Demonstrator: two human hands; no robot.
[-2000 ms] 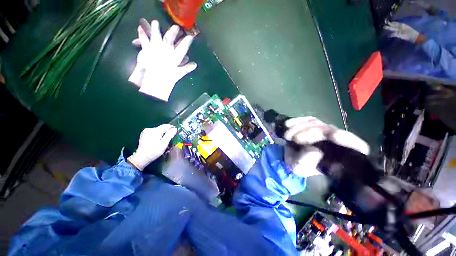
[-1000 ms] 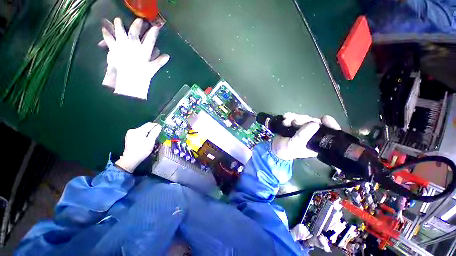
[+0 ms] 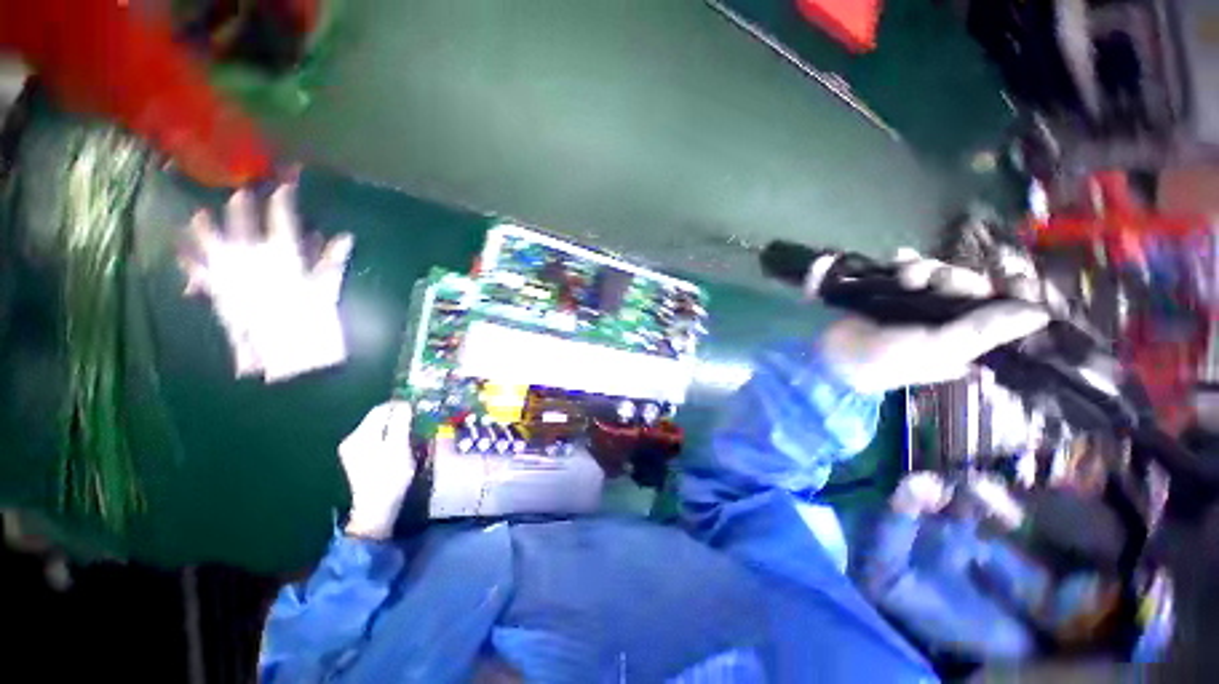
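Observation:
A green power supply board (image 3: pixel 448 327) lies on the green bench in front of me, with a long white heatsink (image 3: pixel 575 358) and a yellow transformer (image 3: pixel 503 402) on it. My left hand (image 3: pixel 380 468), in a white glove, is at the board's left edge; its fingertips are blurred against the edge. My right hand (image 3: pixel 929 345), in a white glove, is closed round a black electric screwdriver (image 3: pixel 876 287), right of the board. The screwdriver's tip points left and is apart from the board.
A spare white glove (image 3: pixel 278 297) lies on the bench (image 3: pixel 227 488) at the left, beside long green strands (image 3: pixel 96 334). A blurred orange-red post (image 3: pixel 134 80) is at the upper left. A foam pad (image 3: pixel 845 19) is at the top. Another person's gloved hands (image 3: pixel 956 497) show at the lower right.
The view has turned, so the board now sits nearly level. The right hand and screwdriver have moved right, away from the board's far part. The left hand stays at the board's left edge.

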